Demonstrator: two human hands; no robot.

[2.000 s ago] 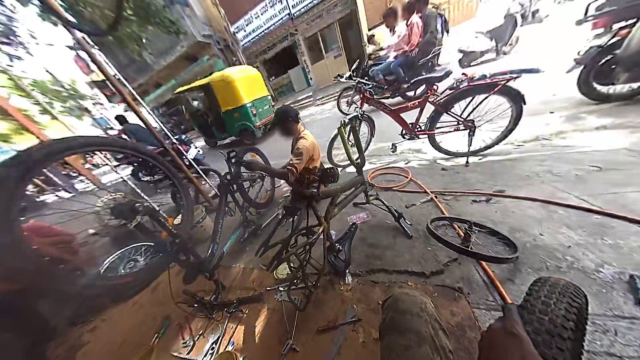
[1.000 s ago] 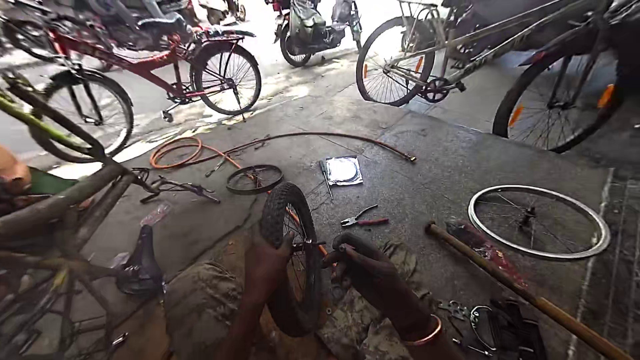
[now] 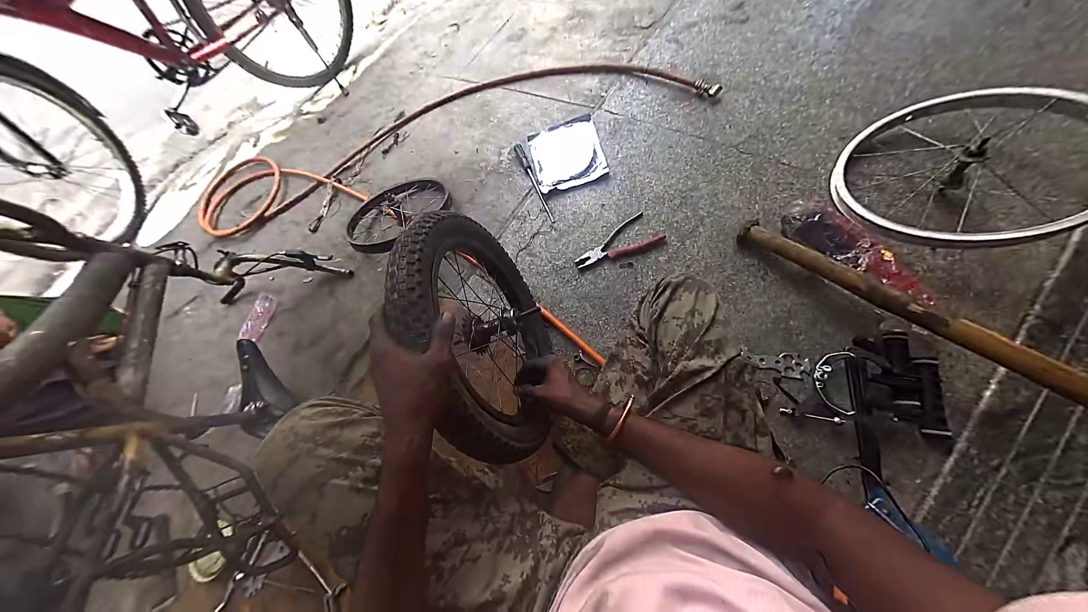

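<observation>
A small bicycle wheel with a knobby black tyre stands tilted between my knees. My left hand grips the tyre on its left side, thumb over the rim. On the lower right side, my right hand is closed on the tyre and rim edge. Spokes and a hub with a sprocket show inside the rim. Beyond the wheel, pliers with red handles lie on the ground. A screwdriver rests beside a shiny square packet.
An orange hose curls behind a small black rim. A bicycle frame stands close at left, near a black saddle. On the right lie a wooden pole, a silver-rimmed wheel and bicycle parts.
The view has swung right and down since the oldest frame. My right hand has moved from near the hub to the lower right edge of the wheel. My left hand remains on the tyre.
</observation>
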